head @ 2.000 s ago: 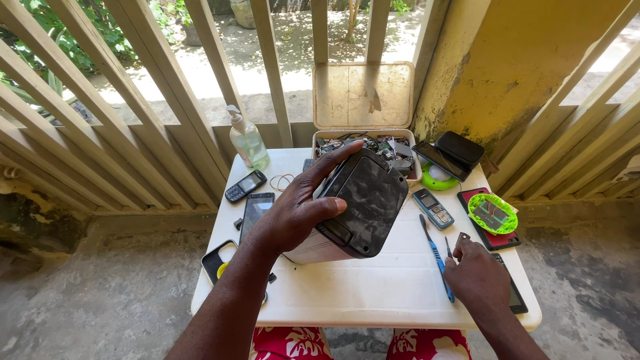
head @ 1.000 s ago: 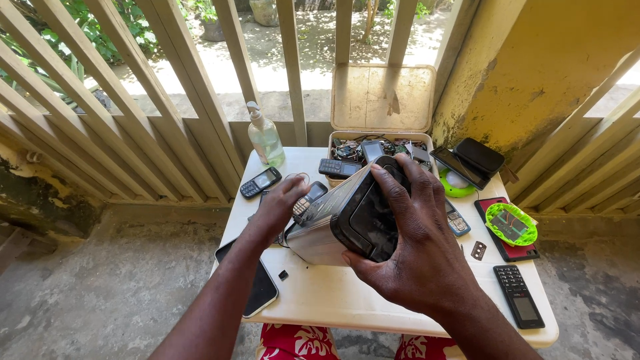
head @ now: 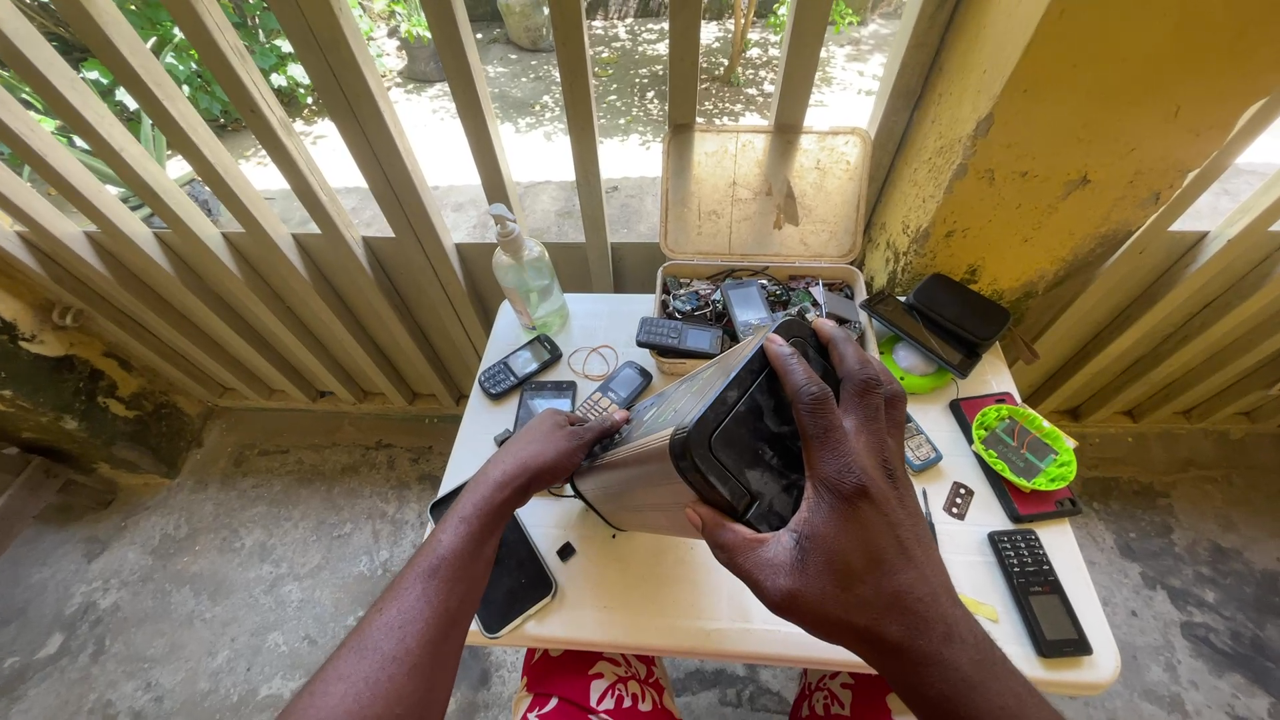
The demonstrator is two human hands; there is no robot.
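Tilted over the middle of the white table (head: 720,605) is a boxy device with a glossy black end and pale sides (head: 650,480). My right hand (head: 850,500) grips its black end, thumb below and fingers over the top edge. At the far end, the fingers of my left hand (head: 550,450) rest against the device's side; their grip is partly hidden. A keypad phone (head: 615,390) lies just beyond my left fingertips, beside a small dark phone (head: 546,398). Under my left forearm is a larger smartphone (head: 515,585) with a black screen.
An open plastic box (head: 660,300) of circuit boards and phones stands at the back. A pump bottle (head: 530,285) is at back left, with a keypad phone (head: 520,365) nearer. On the right are a green plastic shell (head: 1065,462), a black keypad phone (head: 1040,590) and a razor blade (head: 957,500).
Two seconds ago my left hand held the device's black end and my right hand was at the table's right side. Now my right hand holds that end, and my left is at the far end.
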